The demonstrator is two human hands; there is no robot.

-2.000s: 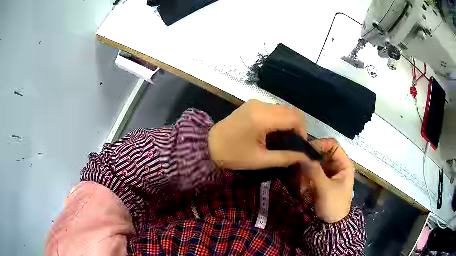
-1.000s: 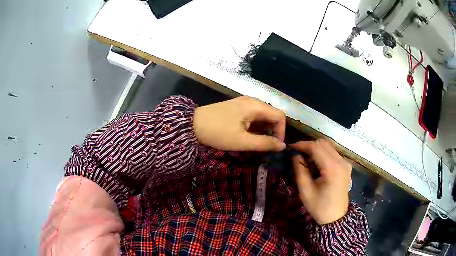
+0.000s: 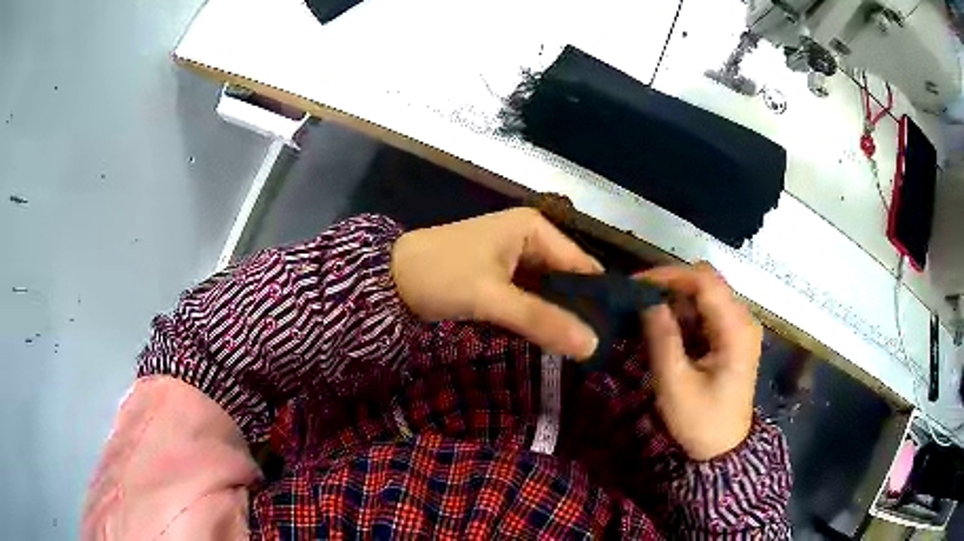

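A black cut piece (image 3: 608,301), dark and blurred, is held between both hands above my lap, just in front of the table edge. My left hand (image 3: 492,277) holds its left side, with thumb and fingers around it. My right hand (image 3: 703,354) pinches its right side with thumb and fingers. The fingers hide part of the piece, and its full shape cannot be told. A thick black bundle of cut pieces (image 3: 655,143) lies on the white table (image 3: 423,63) beyond my hands, its frayed end to the left.
The sewing machine (image 3: 888,53) stands at the upper right. A phone in a red case (image 3: 912,192) and a slim black tool (image 3: 933,356) lie at the right. Another black piece (image 3: 332,7) is cut off at the top. A white box (image 3: 914,476) is at the lower right.
The black piece has been turned and raised between my fingers, and my left thumb has moved apart from my right fingertips. The table and bundle have shifted slightly up in view.
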